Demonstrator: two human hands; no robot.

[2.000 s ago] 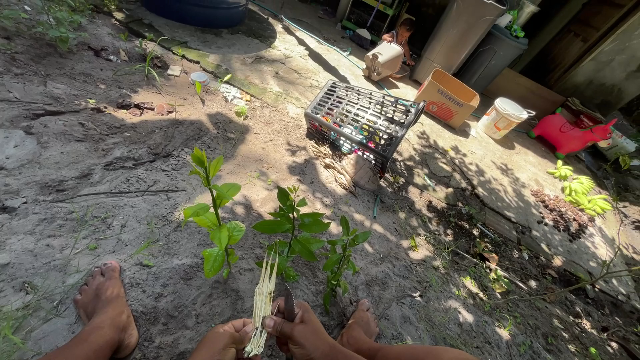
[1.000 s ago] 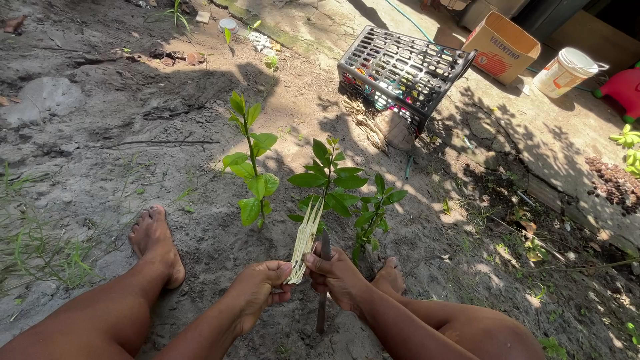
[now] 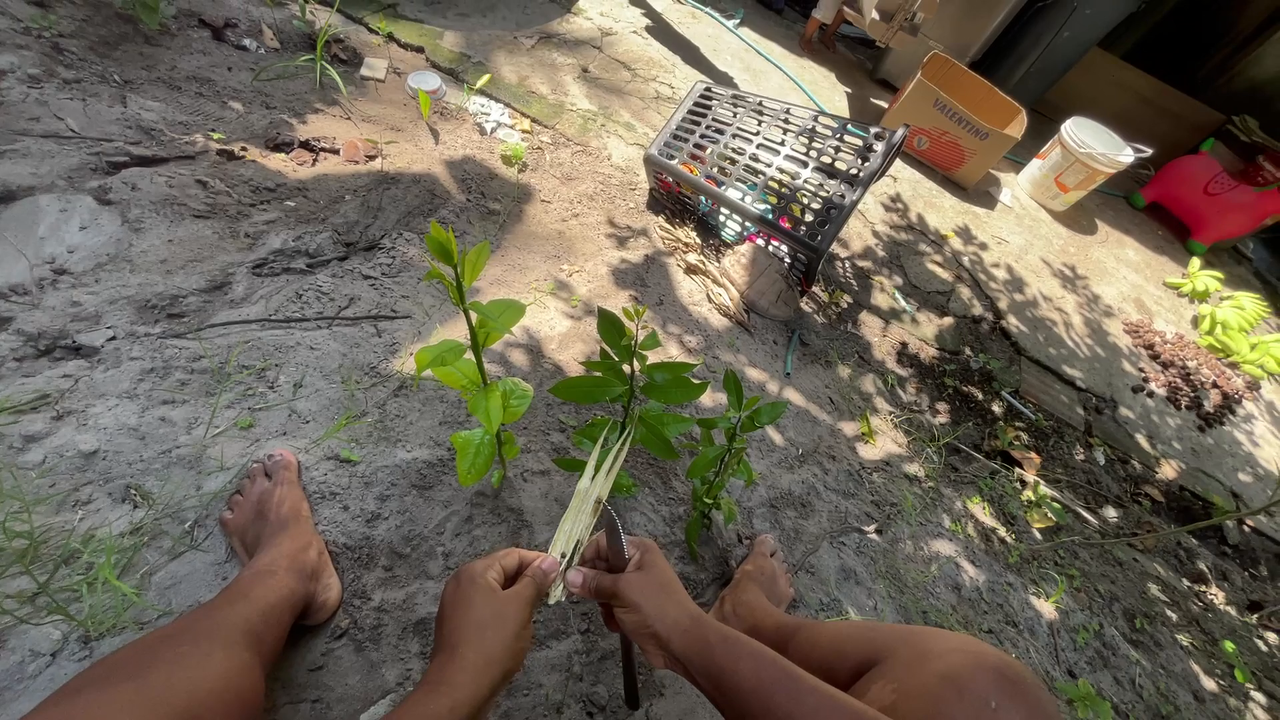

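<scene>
My left hand point(image 3: 490, 615) pinches the lower end of a bundle of pale dry plant strips point(image 3: 588, 500) between thumb and fingers. Close beside it, my right hand point(image 3: 640, 600) touches the same end with its thumb and holds a thin knife with a serrated edge point(image 3: 617, 540), its blade up and its dark lower end showing below the palm. The strips fan upward in front of a leafy seedling point(image 3: 630, 385). A taller seedling point(image 3: 478, 350) stands to the left and a smaller one point(image 3: 718, 460) to the right, all rising from the soil.
A black plastic crate point(image 3: 765, 170) lies tipped beside a wood stump point(image 3: 762, 282). Farther right are a cardboard box point(image 3: 950, 120), a white bucket point(image 3: 1075, 165), a red toy point(image 3: 1210, 200) and green bananas point(image 3: 1235, 320). My bare feet flank the seedlings. Another person's feet point(image 3: 822, 30) show at the top.
The strips, spread at the top earlier, now form a narrower bundle. Both hands stay close together at its lower end. The view has tilted down since two seconds ago.
</scene>
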